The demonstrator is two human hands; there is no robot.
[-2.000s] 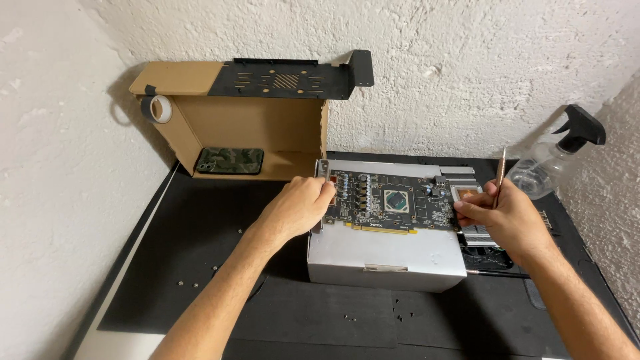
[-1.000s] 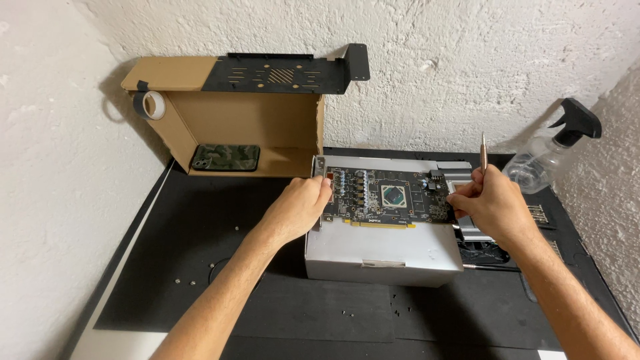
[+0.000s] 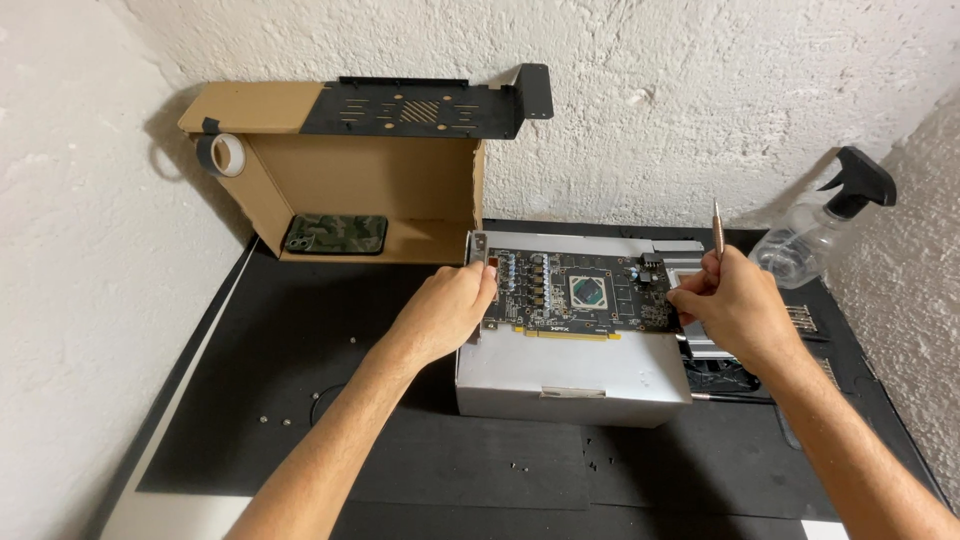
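A bare graphics card circuit board (image 3: 626, 300) lies over a white cardboard box (image 3: 525, 375), its GPU chip (image 3: 588, 292) facing up and its gold edge connector toward me. My left hand (image 3: 442, 307) grips the board's left end at the metal bracket (image 3: 480, 247). At the right end, my right hand (image 3: 731, 300) pinches the board's edge between thumb and fingers. A slim screwdriver-like tool (image 3: 718, 229) also sits in that hand, its tip pointing up. Behind my right hand is the silver heatsink (image 3: 679, 262), with a black fan (image 3: 720, 375) partly hidden below it.
An open cardboard box (image 3: 367, 176) at the back left bears a black metal backplate (image 3: 442, 112) and a tape roll (image 3: 229, 154); a camouflage-patterned phone (image 3: 337, 234) lies inside. A spray bottle (image 3: 795, 240) stands right, near screwdriver bits (image 3: 802, 319). Small screws (image 3: 592, 465) lie on the black mat (image 3: 405, 465).
Both hands keep hold of the board's ends. The tool in my right hand has changed its tilt slightly. Nothing else has plainly moved.
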